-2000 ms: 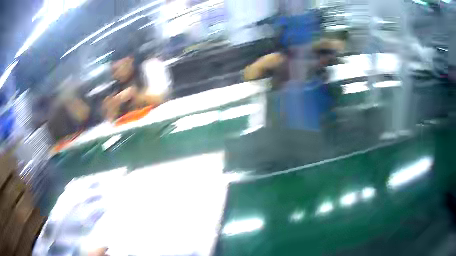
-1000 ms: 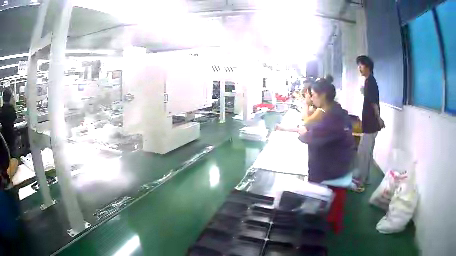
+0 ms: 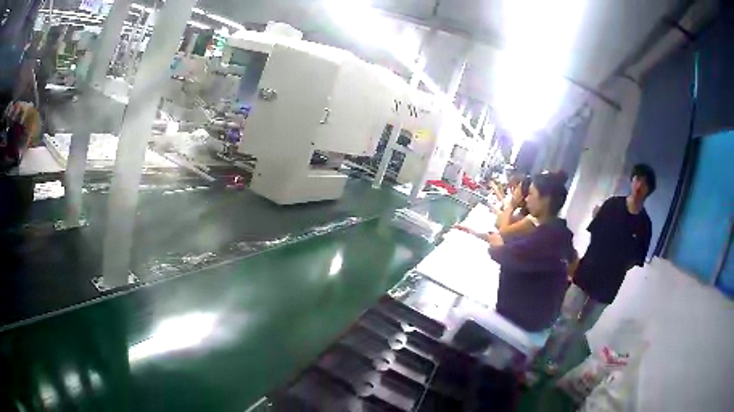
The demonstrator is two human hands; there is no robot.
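Note:
Neither of my hands is in the picture. A black plastic tray with rows of recessed pockets lies nearest in front of me, at the bottom right of centre, cut off by the lower edge. Clear bagged pieces lie at its far end, too blurred to tell what is in them. The glossy green conveyor belt runs along the tray's left side and reflects the lamps.
White posts stand across the belt at left. A large white machine stands beyond. A seated person works at a white surface at right. Another person stands behind. White sacks lie at lower right.
From two seconds ago the view has swung right, away from the white sheets. Over the last second it has tilted and turned slightly left. The standing person's face has turned towards me.

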